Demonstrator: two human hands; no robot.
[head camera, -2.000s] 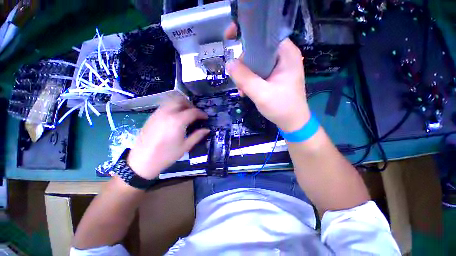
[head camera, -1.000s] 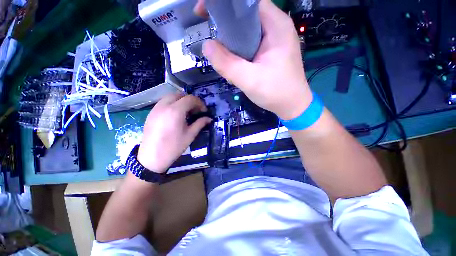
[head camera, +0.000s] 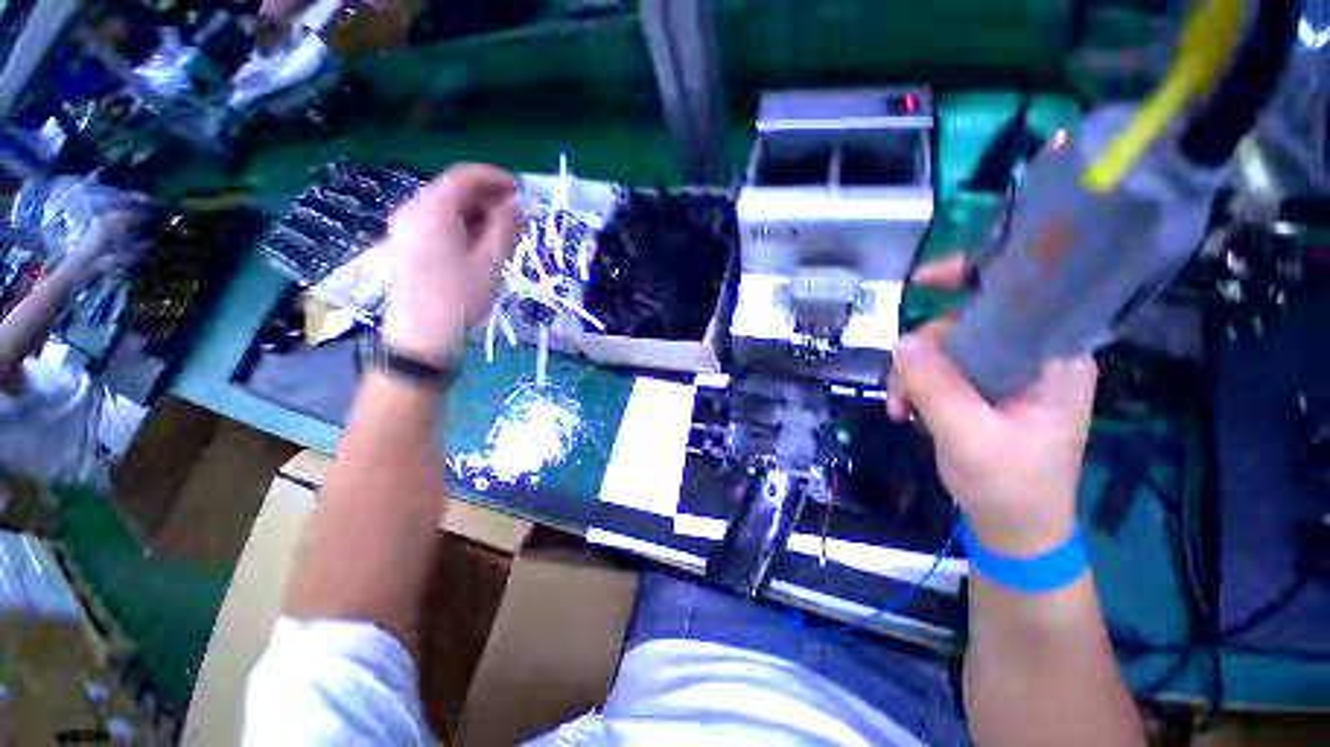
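Note:
My right hand (head camera: 1006, 438), with a blue wristband, is closed around the thick grey electric screwdriver (head camera: 1072, 248), which has a yellow strap at its top. The screwdriver is tilted, to the right of the screw feeder (head camera: 839, 219). My left hand (head camera: 445, 256) is raised and blurred, over the left side of the box with white strips (head camera: 551, 270). Its fingers are bent; I cannot tell if they hold anything. The assembly fixture (head camera: 780, 423) lies on the black-and-white board in front of the feeder, with no hand on it.
Small black parts (head camera: 656, 270) fill a box left of the feeder. A glittering pile of clear pieces (head camera: 528, 434) lies on the bench. A dark tray (head camera: 314, 365) is at left, black cables at right. Another person's arm (head camera: 66, 285) shows at far left. Cardboard cartons (head camera: 547, 649) stand below the bench edge.
My left hand has left the fixture and moved up and left toward the strips. My right hand has moved right with the screwdriver, away from the feeder. The view has swung left.

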